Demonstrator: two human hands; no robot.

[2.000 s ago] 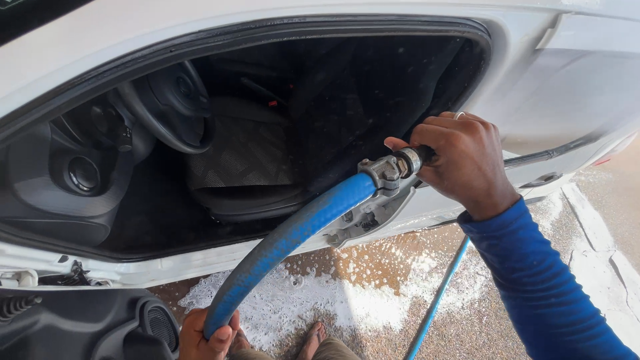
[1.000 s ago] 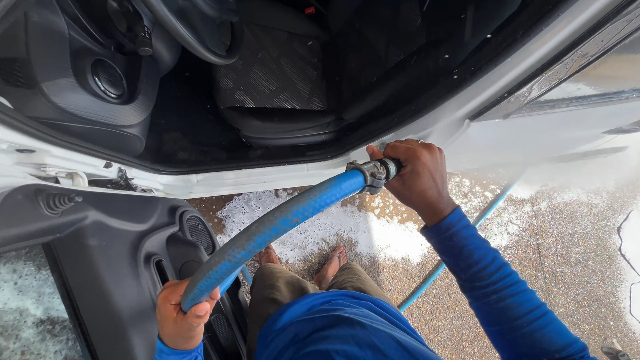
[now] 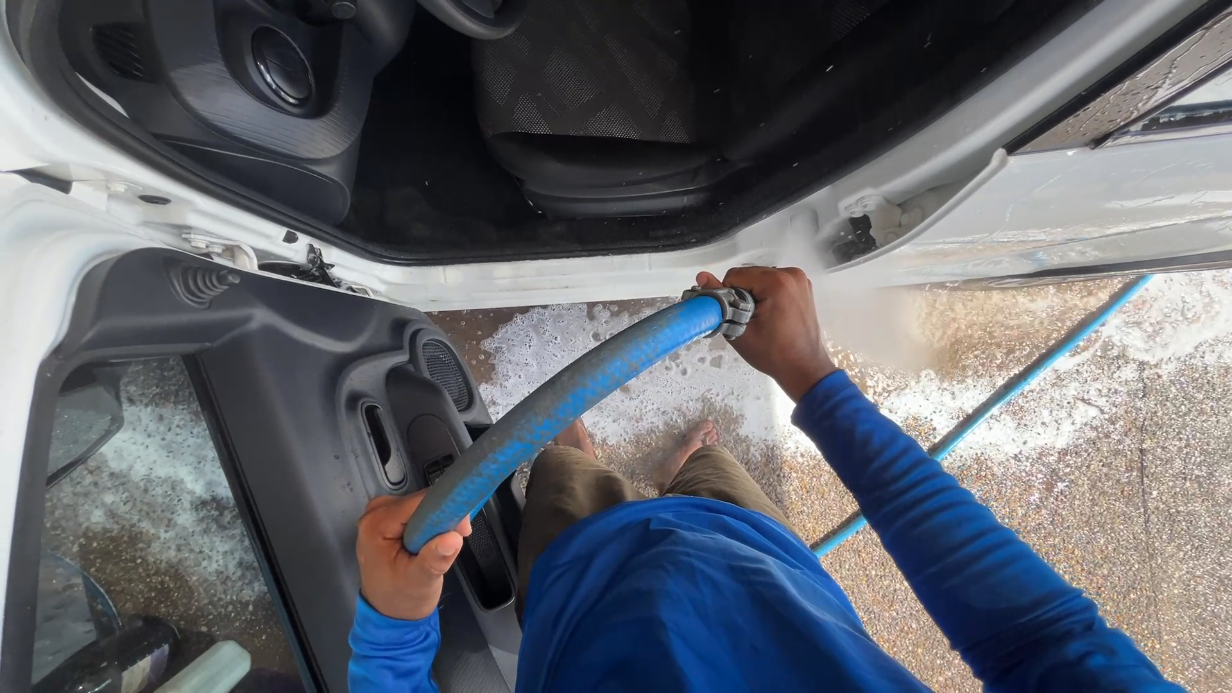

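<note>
My left hand (image 3: pixel 409 558) grips a thick blue hose (image 3: pixel 568 399) in front of the open car door's inner panel. The hose arches up and right to a metal clamp (image 3: pixel 727 310) at its end. Just beyond the clamp, my right hand (image 3: pixel 782 327) is closed around the hose's end fitting, which its fingers hide. A fine water spray fans out on the right side of that hand, beside the white door sill (image 3: pixel 577 284) and the door latch striker area of the car body.
The open car door (image 3: pixel 298 404) stands at left, with bottles seen through its window. Above lie the driver's seat (image 3: pixel 597 106) and steering wheel. Foam and water cover parts of the pebbled ground (image 3: pixel 1059 500) around my bare feet; more blue hose (image 3: pixel 1020 380) runs across it.
My right hand has moved from in front of the door opening down to beside the sill, still holding the hose end. The left hand keeps its hold. The view has tilted down.
</note>
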